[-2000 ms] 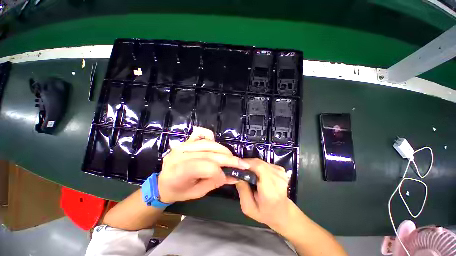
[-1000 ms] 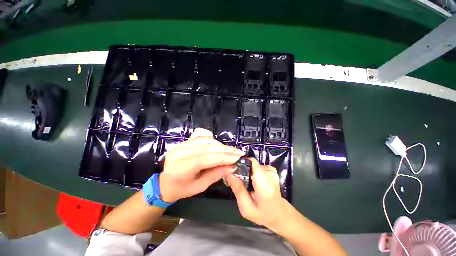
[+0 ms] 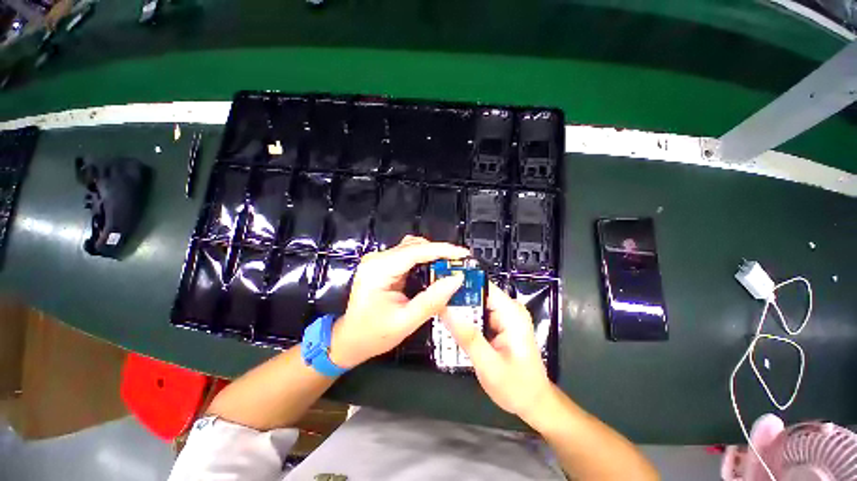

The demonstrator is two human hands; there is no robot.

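Observation:
A circuit board (image 3: 455, 349), blue at its upper end and with a white keypad area below, is held face up over the lower part of the black blister tray (image 3: 310, 211). My left hand (image 3: 390, 301) grips its upper left side, thumb on the blue end. My right hand (image 3: 507, 352) holds its right side, thumb on the white area. A dark edge shows around the board; whether it sits in a housing is partly hidden by the fingers. Black phone housings (image 3: 485, 225) lie in the tray's right-hand pockets, in the top and middle rows.
A smartphone (image 3: 632, 279) lies right of the tray, then a white charger (image 3: 755, 279) with looped cord. A pink fan (image 3: 813, 456) is at lower right. A dark lump (image 3: 117, 202) and thin stick (image 3: 194, 164) lie left. The green conveyor (image 3: 423, 70) runs behind.
The held piece was dark and mostly covered by the fingers; now its blue and white face shows upward. My left hand has moved right and slightly up, and the hands have shifted around the piece.

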